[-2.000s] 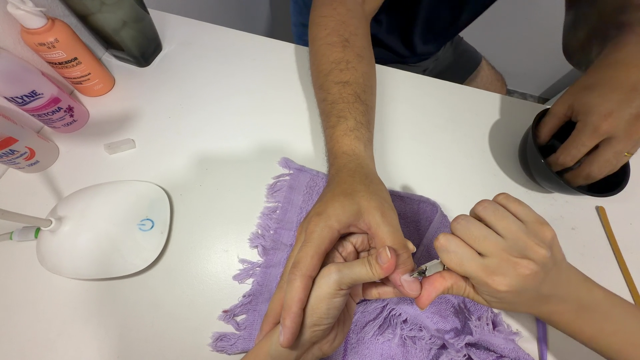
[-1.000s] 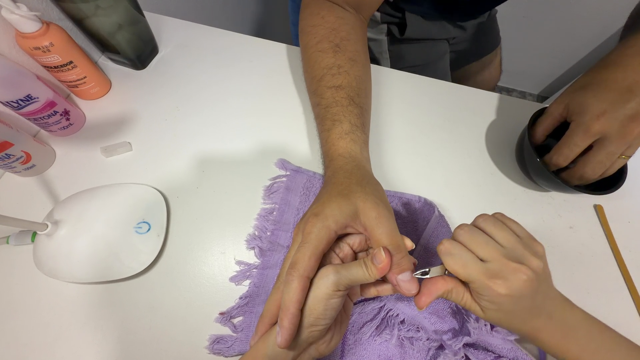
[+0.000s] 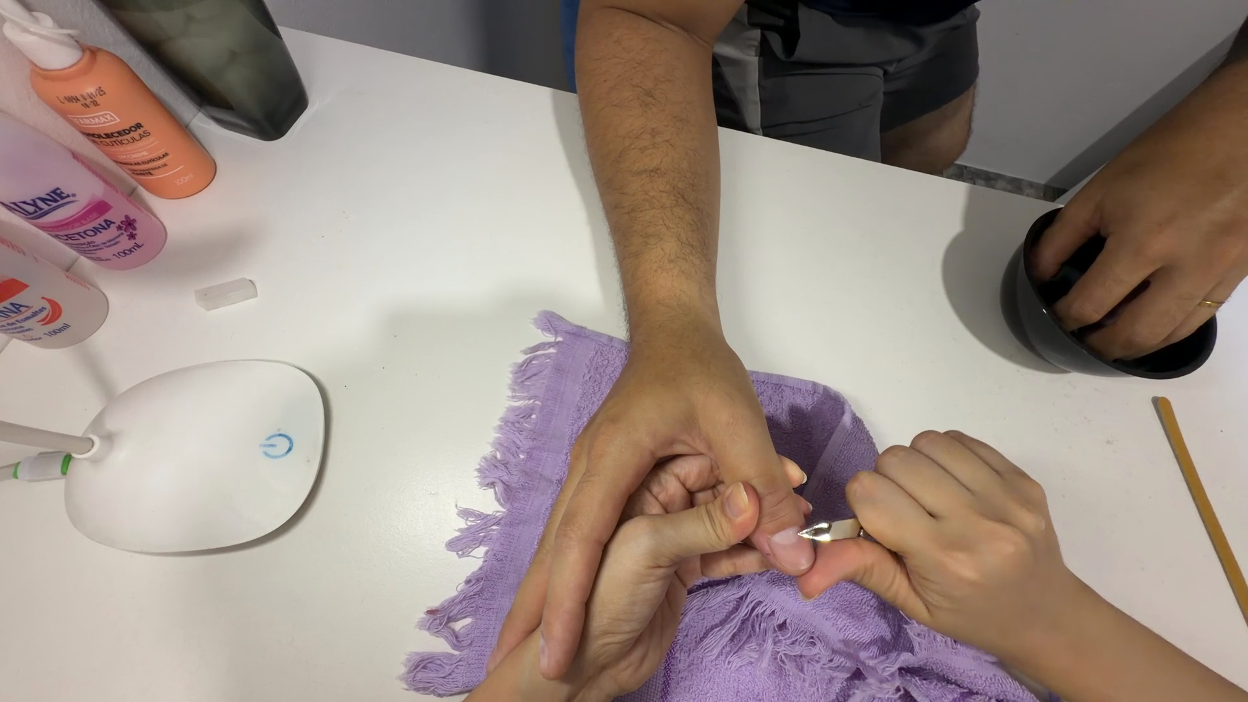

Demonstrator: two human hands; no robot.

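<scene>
My left hand [image 3: 639, 575] holds another person's hand [image 3: 673, 400] from below, its thumb lying across the base of that person's thumb. In my right hand [image 3: 960, 531] is a metal cuticle nipper [image 3: 831, 530], its handles mostly hidden by my curled fingers. The nipper's tip touches or nearly touches the skin beside the person's thumbnail [image 3: 786, 542]. My right thumb rests close to that thumb's end. A purple fringed towel [image 3: 556, 419] lies under the hands. The person's other hand [image 3: 1150, 234] has its fingertips in a black bowl [image 3: 1033, 302] at the right.
An orange pump bottle [image 3: 127, 122], two more bottles [image 3: 88, 205] [image 3: 49, 297] and a dark glass container [image 3: 219, 58] stand at the left back. Nearby are a small whitish block [image 3: 226, 293] and a white lamp base [image 3: 195, 458]. A wooden stick [image 3: 1201, 502] lies at the right.
The nipper in my right hand has turned slightly, and its tip now lies by the thumbnail's side. My left hand keeps its hold on the person's hand.
</scene>
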